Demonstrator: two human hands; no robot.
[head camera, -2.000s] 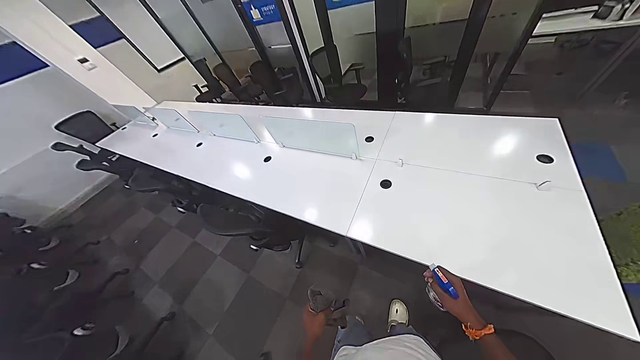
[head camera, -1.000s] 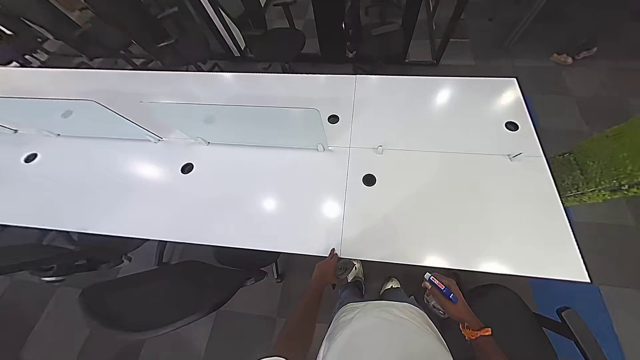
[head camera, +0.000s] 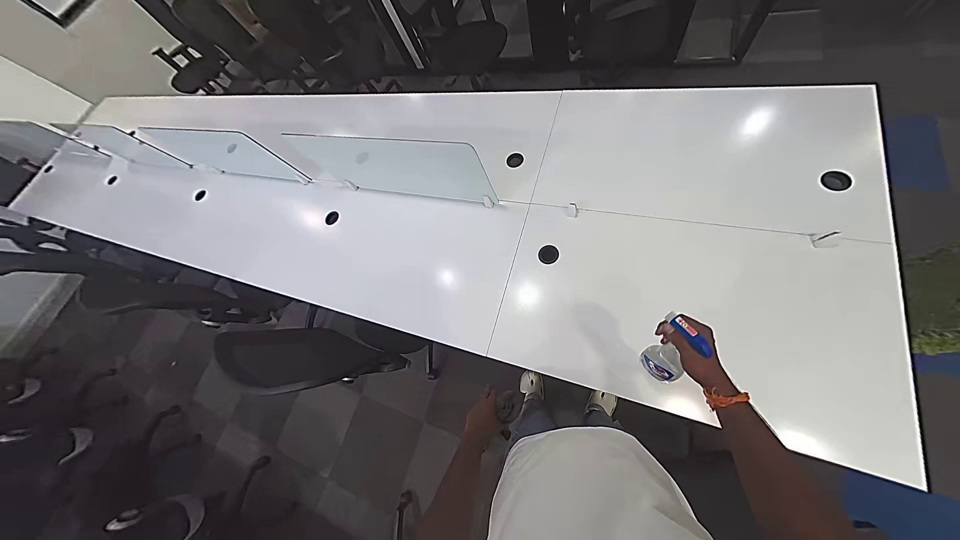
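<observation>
My right hand (head camera: 697, 352), with an orange band at the wrist, grips a spray bottle (head camera: 661, 363) with a blue and white trigger head and a clear body bearing a label. It is over the near right part of a long white desk (head camera: 720, 300). Below the desk's front edge hangs my left hand (head camera: 484, 420), closed around a dark grey item (head camera: 507, 406), perhaps a cloth; its kind is hard to tell.
Glass divider panels (head camera: 397, 166) stand along the desk's middle line, left of centre. Black cable grommets (head camera: 548, 254) and small clamps (head camera: 572, 211) sit on the top. Black office chairs (head camera: 300, 360) line the near left side; more chairs (head camera: 465, 49) stand behind.
My right hand has moved forward with the spray bottle, from by the desk's front edge to over the top. My left hand has come away from the desk's edge. The view has shifted.
</observation>
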